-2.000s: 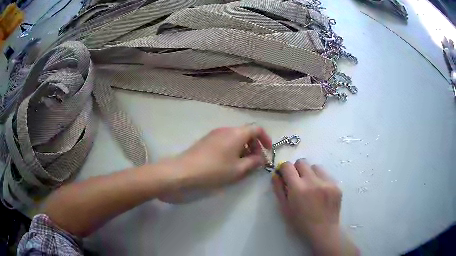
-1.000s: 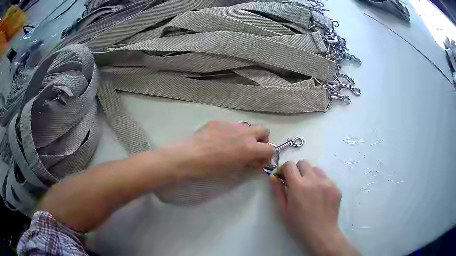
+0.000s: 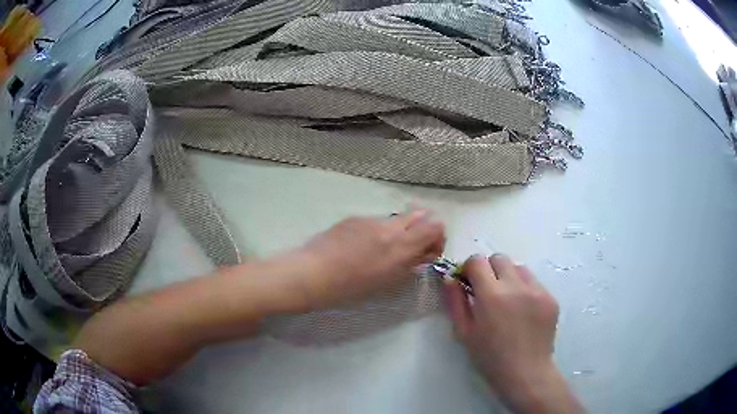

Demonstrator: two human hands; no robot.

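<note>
A grey-beige webbing strap (image 3: 355, 315) lies under my left forearm and hand. My left hand (image 3: 376, 255) is closed on the strap's end, near the middle of the view. My right hand (image 3: 509, 319) holds small thread snips (image 3: 447, 268); the metal blades point left and meet the strap end at my left fingertips. The snap hook of this strap does not show; my left hand may cover it. My left hand is slightly blurred.
A strap pile (image 3: 355, 149) lies beyond my hands, with snap hooks (image 3: 553, 154) at its right. A looped strap bundle (image 3: 89, 186) is at left. Pale thread ends (image 3: 594, 259) lie on the whitish table (image 3: 646, 323). Yellow-orange material (image 3: 16, 34) is far left.
The snap hook that stuck out right of my left fingers no longer shows. More of the strap shows below my left hand. The snips' blades are now more visible and slightly higher.
</note>
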